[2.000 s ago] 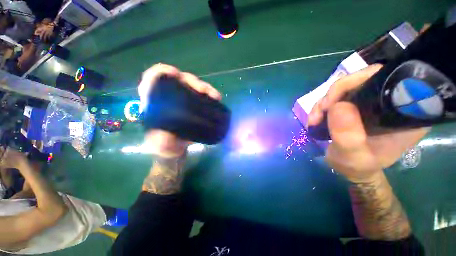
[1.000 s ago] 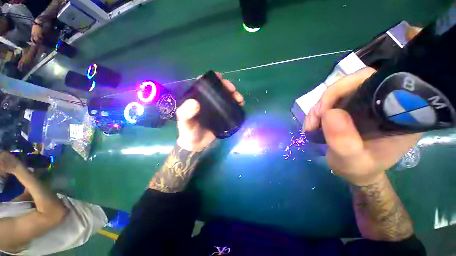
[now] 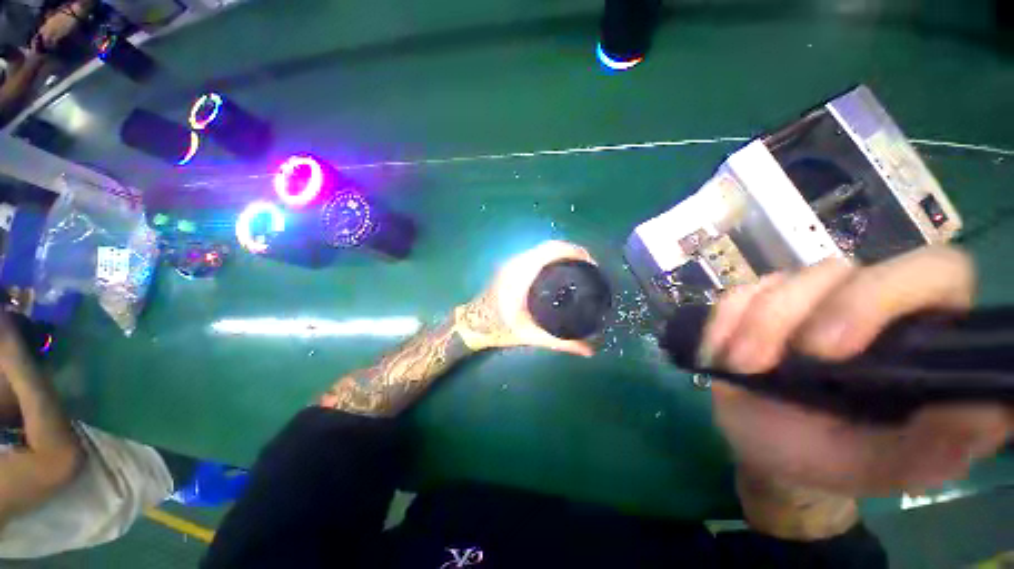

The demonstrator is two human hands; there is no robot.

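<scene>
My left hand (image 3: 514, 302) is wrapped around a black cylindrical speaker unit (image 3: 569, 300), held with its round dark end up, near the middle of the view. My right hand (image 3: 845, 356) grips the black electric screwdriver (image 3: 890, 361), which lies across the right side with its nose to the left, a short way right of the unit. The screwdriver's bit cannot be made out. The white screw feeder (image 3: 778, 195) stands just beyond my right hand, its dark tray open. Small shiny screws (image 3: 632, 311) lie loose between the unit and the feeder.
Several black speaker units lie at the left, one with a pink ring (image 3: 299, 180), one with a white-blue ring (image 3: 261, 227). Another unit (image 3: 628, 28) is at the top. A clear plastic bag (image 3: 95, 256) lies at far left. A person's arm (image 3: 33, 411) is at the left edge.
My left hand has moved right and turned the unit round end up. The screwdriver has rotated, hiding its badge and uncovering more of the feeder. The view has shifted somewhat.
</scene>
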